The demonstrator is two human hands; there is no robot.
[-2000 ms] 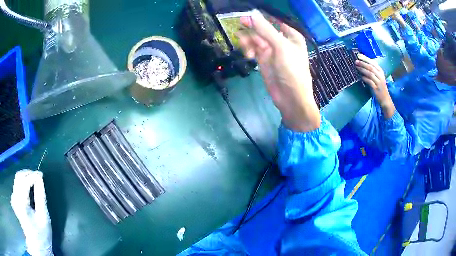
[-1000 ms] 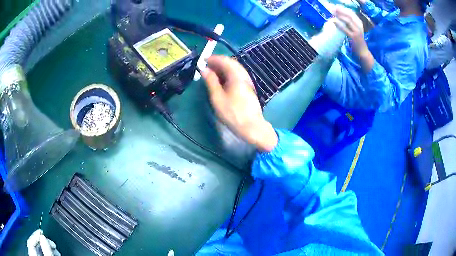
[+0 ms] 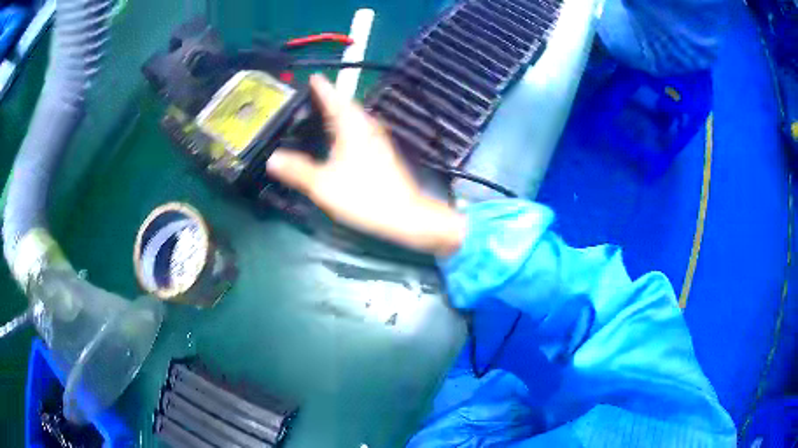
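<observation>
My right hand [image 3: 363,175], bare and blurred, is over the right side of the dark soldering station [image 3: 206,144]. Its thumb and fingers are spread apart, and nothing shows held in it. Whether it touches the station is unclear. The yellow sponge [image 3: 245,112] sits on top of the station. A small group of long black housings [image 3: 223,409] lies side by side on the green bench, cut off by the bottom edge. My left hand is out of the picture.
A tan ring pot [image 3: 206,254] with silvery scraps stands left of centre. A clear fume hood [image 3: 114,337] on a grey hose [image 3: 44,157] is at the left, above a blue bin [image 3: 101,424]. Stacked housings [image 3: 464,79], a white strip [image 3: 357,57] and a red-handled tool [image 3: 319,40] lie beyond my hand.
My right hand has moved left to the station and its fingers have spread. The view has shifted; my gloved left hand and the other person's hand have left the picture.
</observation>
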